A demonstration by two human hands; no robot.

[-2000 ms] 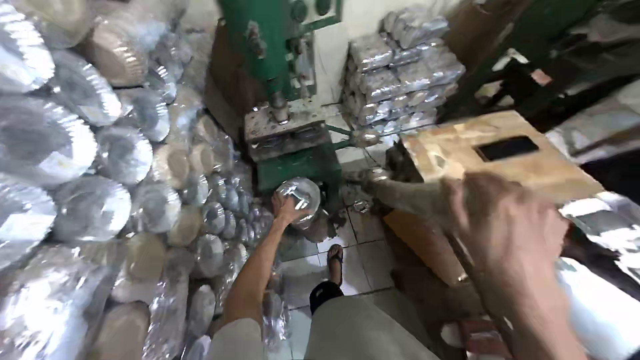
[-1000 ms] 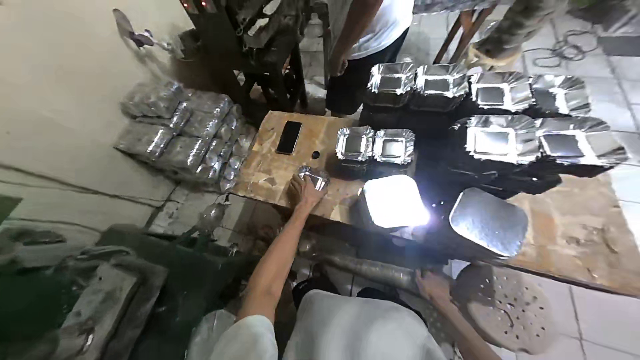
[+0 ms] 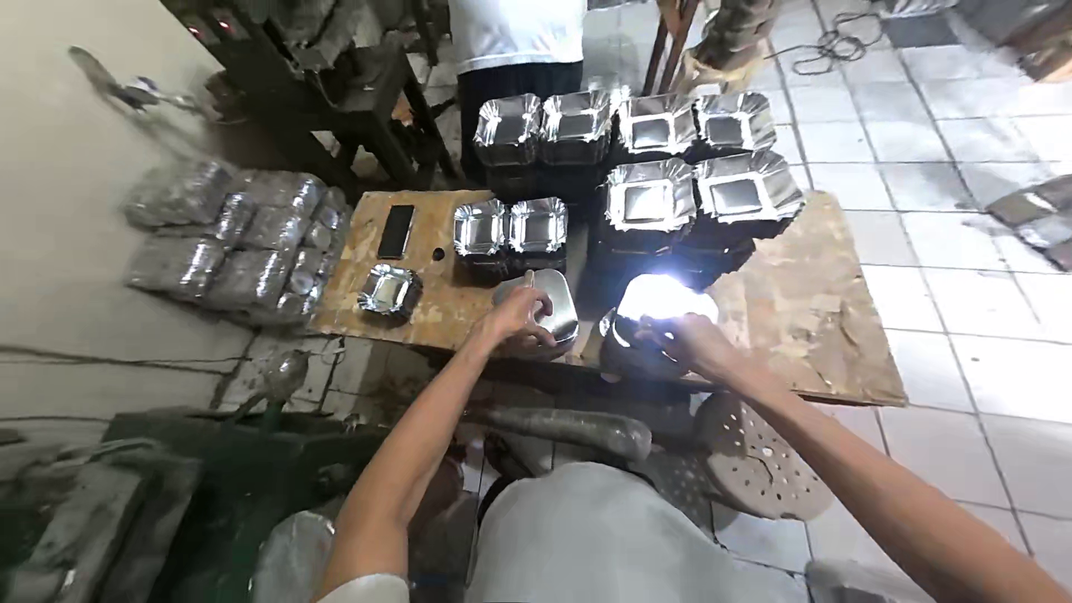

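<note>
My left hand (image 3: pixel 523 318) rests on a stack of flat foil sheets with rounded corners (image 3: pixel 559 306), thumb and fingers apart. My right hand (image 3: pixel 682 339) is at the near side of a second such stack (image 3: pixel 666 297), which shines with strong glare; its fingertips are hard to make out. Left of my left hand, a small stack of square foil trays (image 3: pixel 389 290) stands on the wooden table (image 3: pixel 837 335). Two more small tray stacks (image 3: pixel 509 228) stand just behind my left hand. Farther back are several taller stacks of foil trays (image 3: pixel 649 203).
A black phone (image 3: pixel 396 231) lies at the table's left. Plastic-wrapped bundles (image 3: pixel 230 243) are piled by the wall. A thick cylindrical bar (image 3: pixel 569 429) and a perforated stool (image 3: pixel 762 461) are below the near edge. Green machinery (image 3: pixel 243 477) stands at lower left. A person (image 3: pixel 519 50) stands behind the table.
The view has swung from the green press to the table. My left hand has let go of the small tray stack and moved right. My right hand has come up from below the table edge.
</note>
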